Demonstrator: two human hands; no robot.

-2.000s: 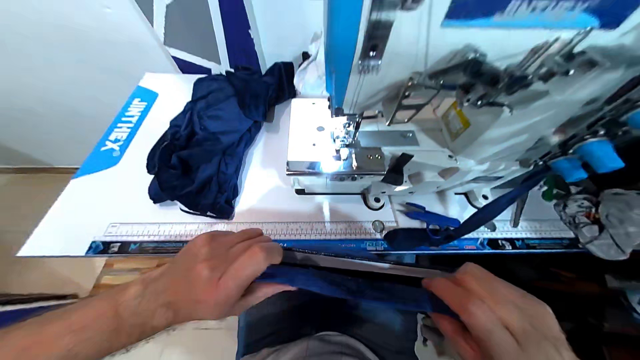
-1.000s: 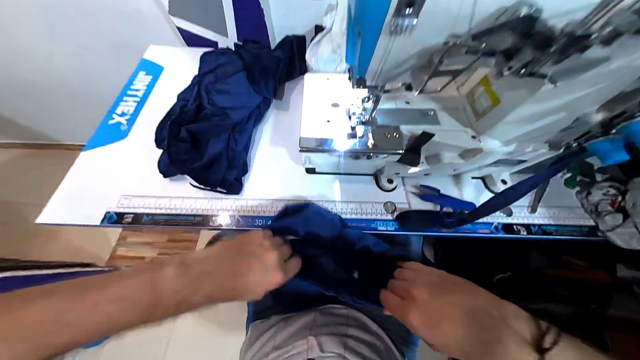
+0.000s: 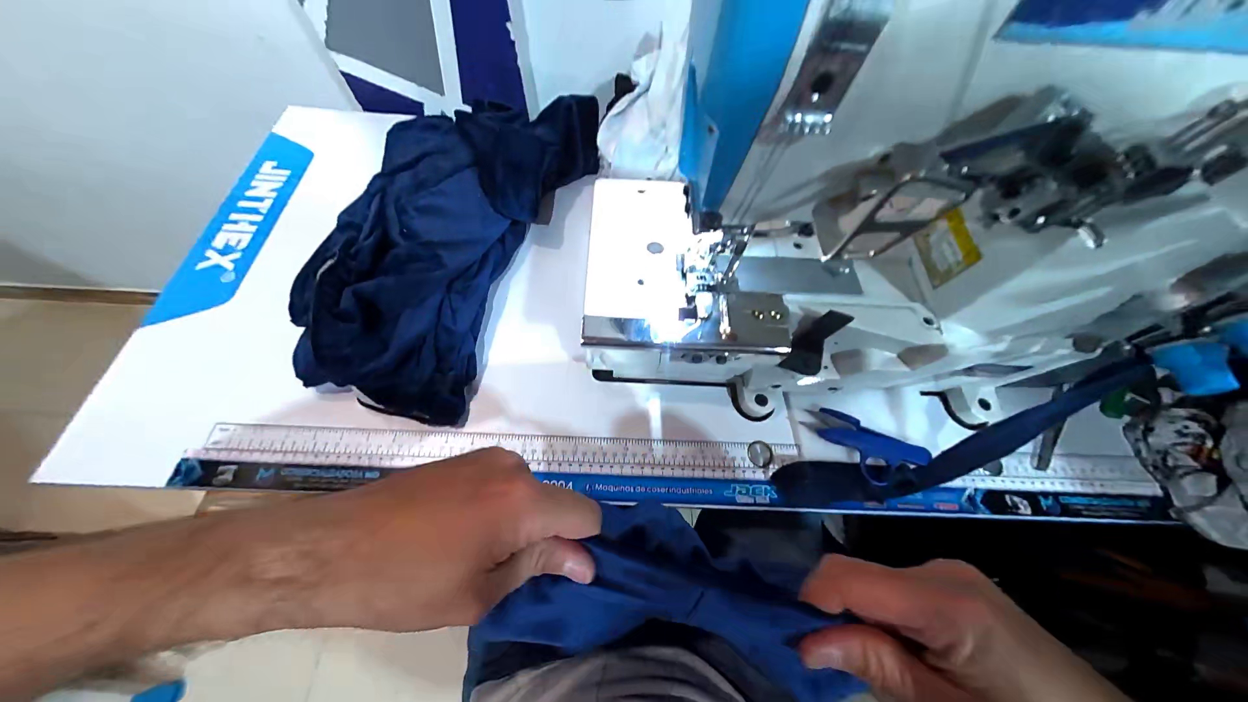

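Observation:
Navy fabric (image 3: 682,585) is stretched between my two hands over my lap, just below the table's front edge. My left hand (image 3: 517,541) pinches its left part between thumb and fingers. At the right part, my right hand (image 3: 897,624) grips the cloth the same way. A crumpled pile of navy fabric (image 3: 419,253) lies on the white table (image 3: 526,361), left of an industrial sewing machine (image 3: 682,292). A dark blue strip (image 3: 1024,424) hangs from the right and crosses blue-handled thread snips (image 3: 868,444) near the front edge.
A clear ruler (image 3: 390,444) runs along the table's front edge, with a small round metal piece (image 3: 760,453) on it. White cloth (image 3: 643,127) is bunched behind the machine bed. At the far right hangs a clear plastic bag (image 3: 1189,458).
The navy fabric was a narrow taut band two seconds ago and was bunched one second ago; now it is spread wider between my hands. The pile on the table has not changed.

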